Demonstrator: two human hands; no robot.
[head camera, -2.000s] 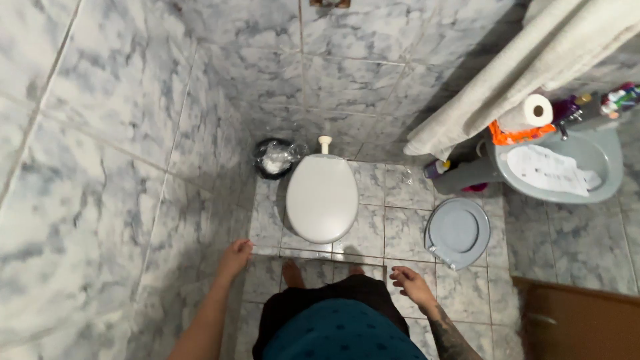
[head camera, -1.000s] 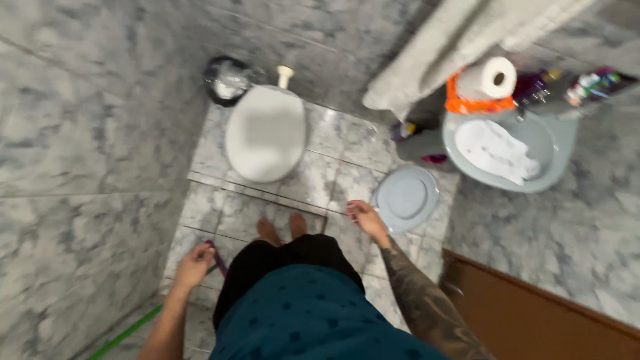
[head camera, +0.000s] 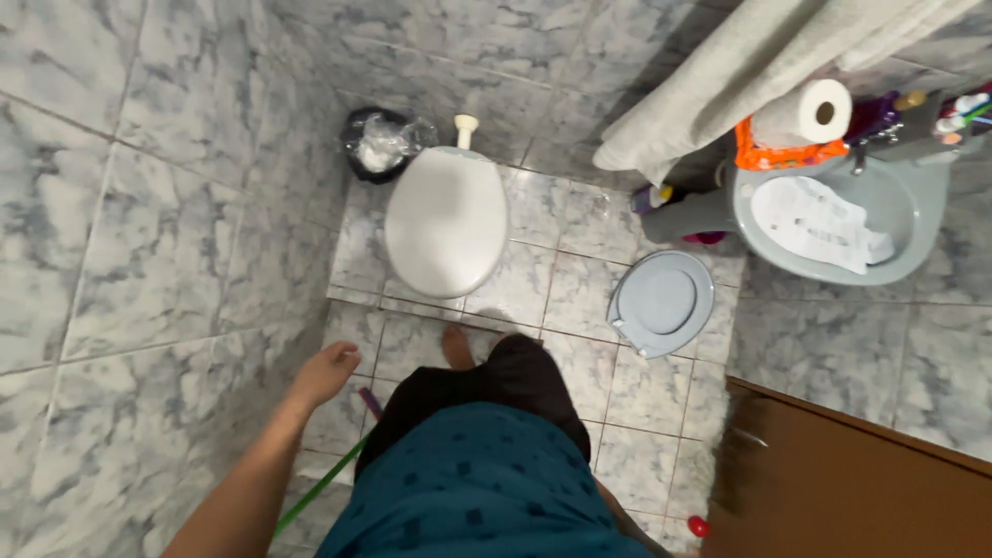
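My left hand (head camera: 327, 375) hangs over the tiled floor at the lower left, its fingers curled; whether they are fully closed is hard to tell, and nothing shows in it. Close to it are a purple stick end (head camera: 370, 403) and a green pole (head camera: 322, 488), both partly behind my body. My right hand is out of sight; only part of that arm shows beside my shirt. A white toilet with its lid down (head camera: 447, 223) stands ahead of my feet. Right of it, a loose grey toilet seat with lid (head camera: 665, 302) lies on the floor.
A black-lined bin (head camera: 377, 145) stands behind the toilet at left. At right, a grey sink (head camera: 922, 209) holds white paper or cloth (head camera: 814, 222), with a paper roll (head camera: 824, 112) and orange packet (head camera: 787, 159) on its edge. A towel (head camera: 697, 93) hangs nearby. A brown door (head camera: 852, 480) is lower right.
My right hand, visible over the floor in both earlier frames, has dropped out of view. My left hand stays at the lower left. The view has shifted.
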